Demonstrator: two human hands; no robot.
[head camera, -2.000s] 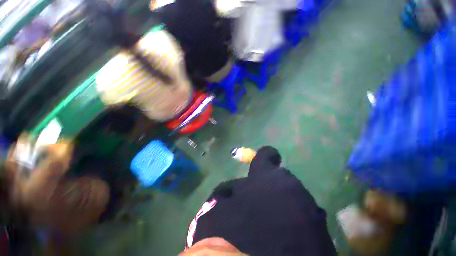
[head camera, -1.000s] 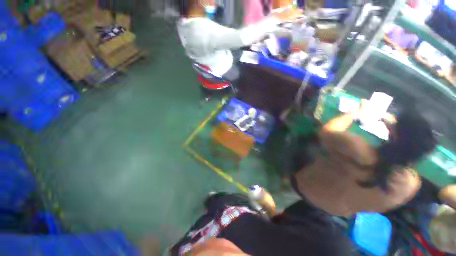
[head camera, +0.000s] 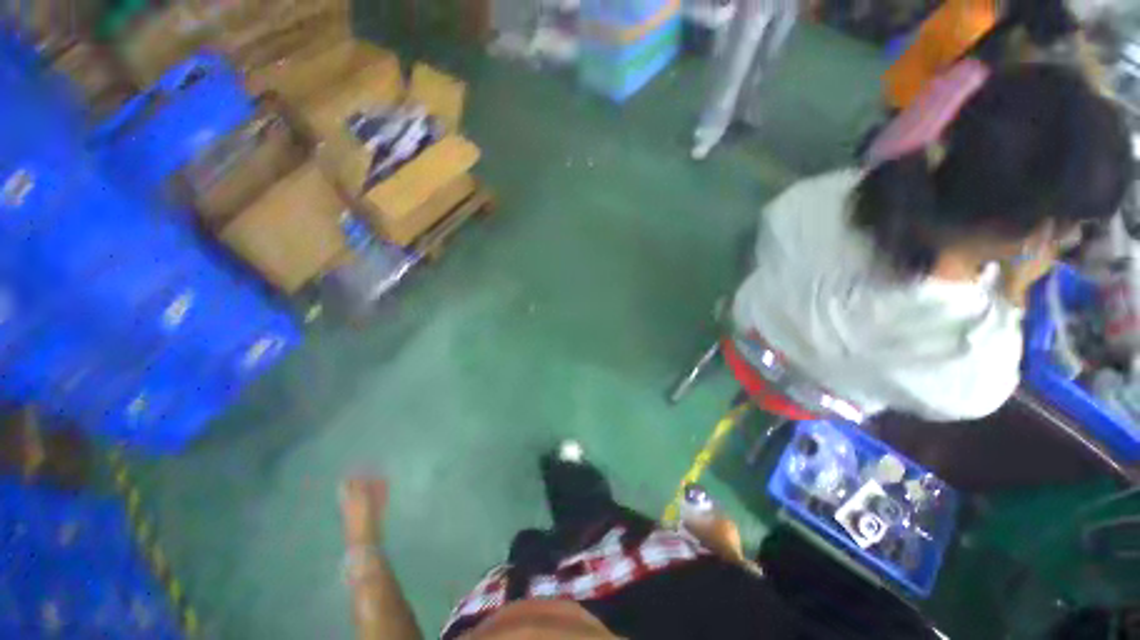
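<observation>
My right hand is low in the view, right of my body, and is closed around a small pump dispenser bottle. The bottle's shiny top sticks out of the hand; the rest of it is mostly hidden by my fingers. My left hand hangs out to the left over the green floor. It is small and blurred; no object shows in it, and its finger pose is unclear.
Stacked blue crates stand at the left, with open cartons behind them. A seated person in a white top is at the right. A blue bin of parts is near my right side. Yellow tape marks the floor.
The view has moved forward along the aisle; the seated person and blue bin are closer. My left hand has come into view. The bottle remains in my right hand.
</observation>
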